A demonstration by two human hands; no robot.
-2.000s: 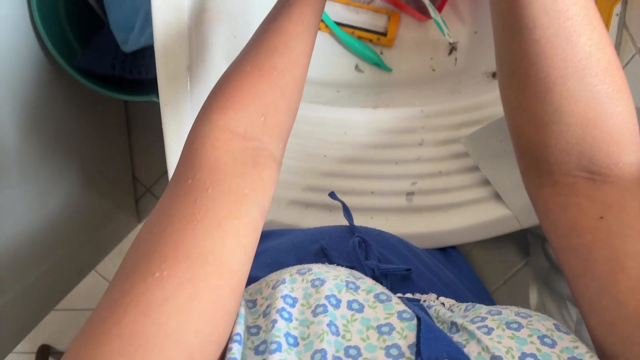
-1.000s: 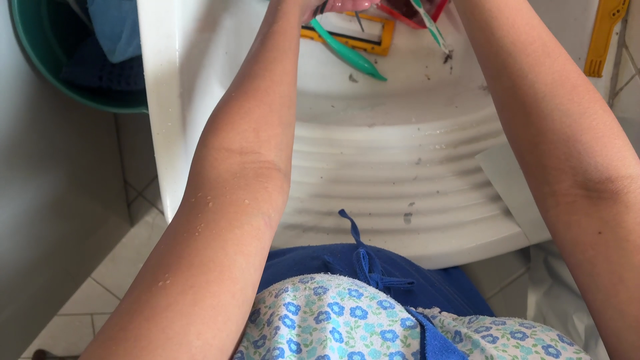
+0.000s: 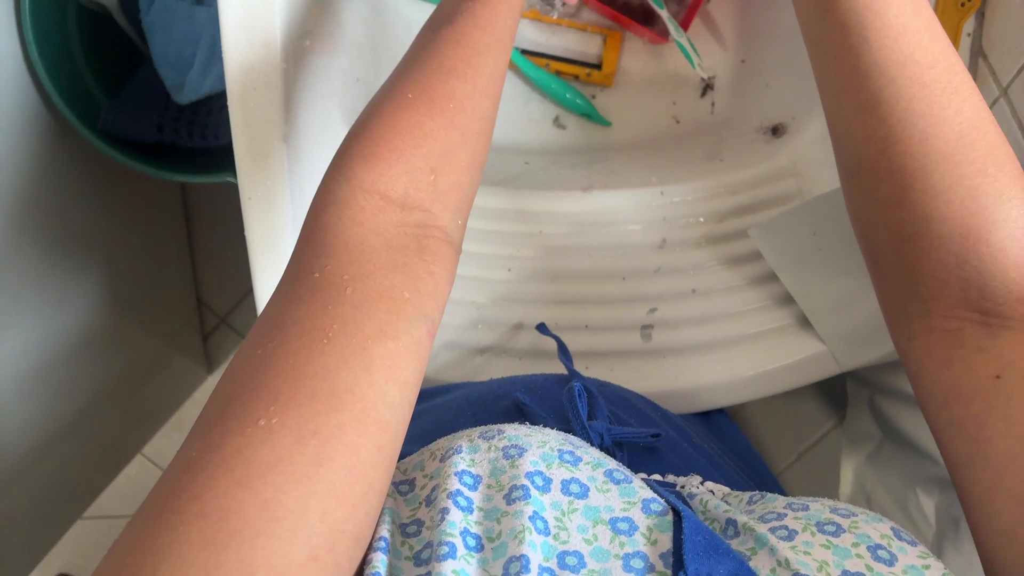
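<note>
Both my forearms reach over a white ridged washing sink (image 3: pixel 560 288), and both hands lie beyond the top edge of the view, so what they hold is hidden. Beside my left wrist, a yellow plastic frame (image 3: pixel 610 60) rests in the basin. The tapered end of a green plastic handle (image 3: pixel 564 92) points down and right from under that forearm. Between my arms, a red plastic container (image 3: pixel 640 24) is cut off by the top edge. A green-and-white toothbrush (image 3: pixel 678 38) leans over its rim, with its dark, dirty bristles in the basin.
Left of the sink stands a green tub (image 3: pixel 60 112) with blue cloth (image 3: pixel 182 48) in it. A pale sheet (image 3: pixel 828 272) lies over the sink's right edge. A yellow plastic piece (image 3: pixel 954 18) is at the top right. Dark specks dot the basin; tiled floor shows below.
Part of my left hand showed at the top edge one second ago; now it is out of view. The yellow frame, green handle and toothbrush lie much as before.
</note>
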